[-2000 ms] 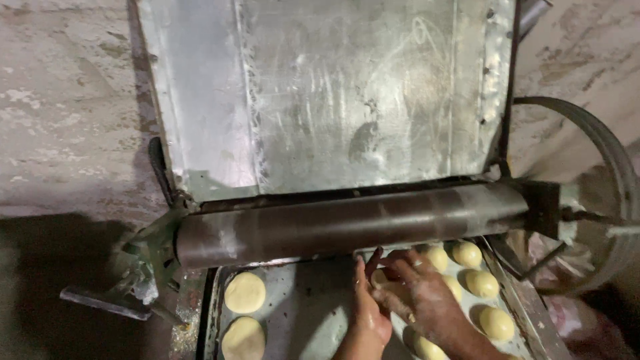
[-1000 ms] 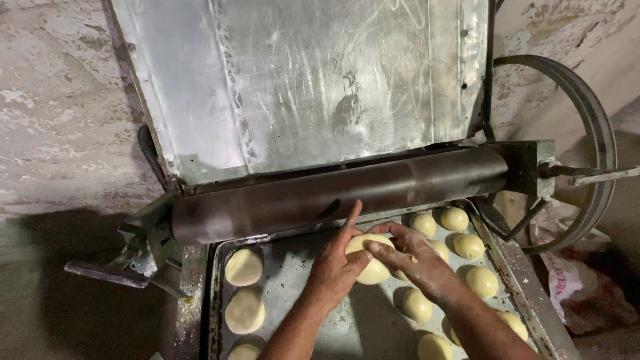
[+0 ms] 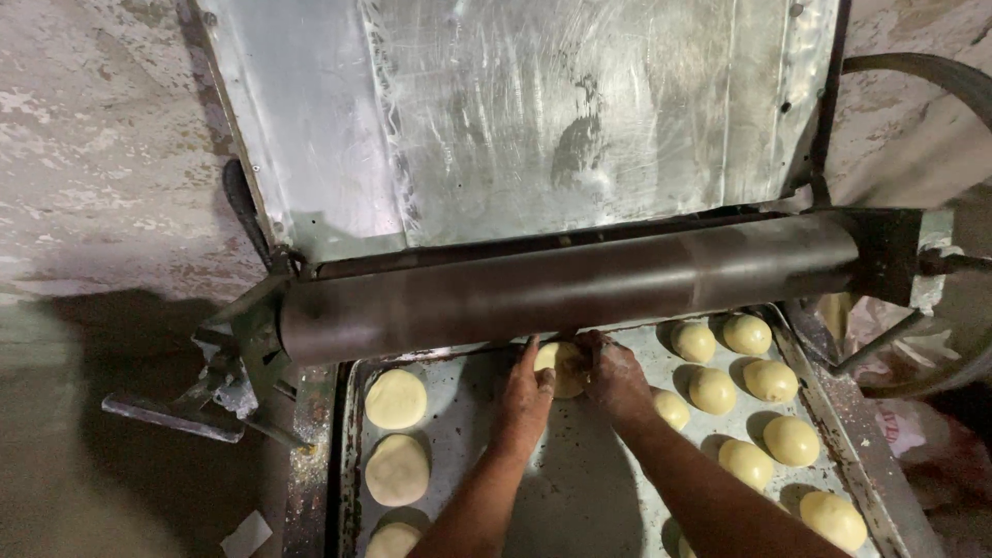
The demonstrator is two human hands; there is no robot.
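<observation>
Between my two hands, near the far edge of a metal baking tray (image 3: 570,473), lies a flattened round of dough (image 3: 561,369). My left hand (image 3: 533,391) touches its left side with the fingers, and my right hand (image 3: 616,376) is at its right side, fingers curled. Whether the dough rests fully on the tray cannot be told. Flat dough discs (image 3: 396,399) line the tray's left side. Smooth, rounded dough balls (image 3: 712,390) sit in rows on the right, some partly behind my right forearm.
A dark metal roller (image 3: 573,285) spans the machine just beyond the tray, with a sheet metal panel (image 3: 542,116) rising behind it. A metal bar (image 3: 172,418) juts out at left. A large wheel (image 3: 922,70) and plastic bags (image 3: 899,426) are at right.
One second ago my hands held the dough piece above the tray; now they are lower around it near the roller. Two seconds ago my hands were over the dough balls' side.
</observation>
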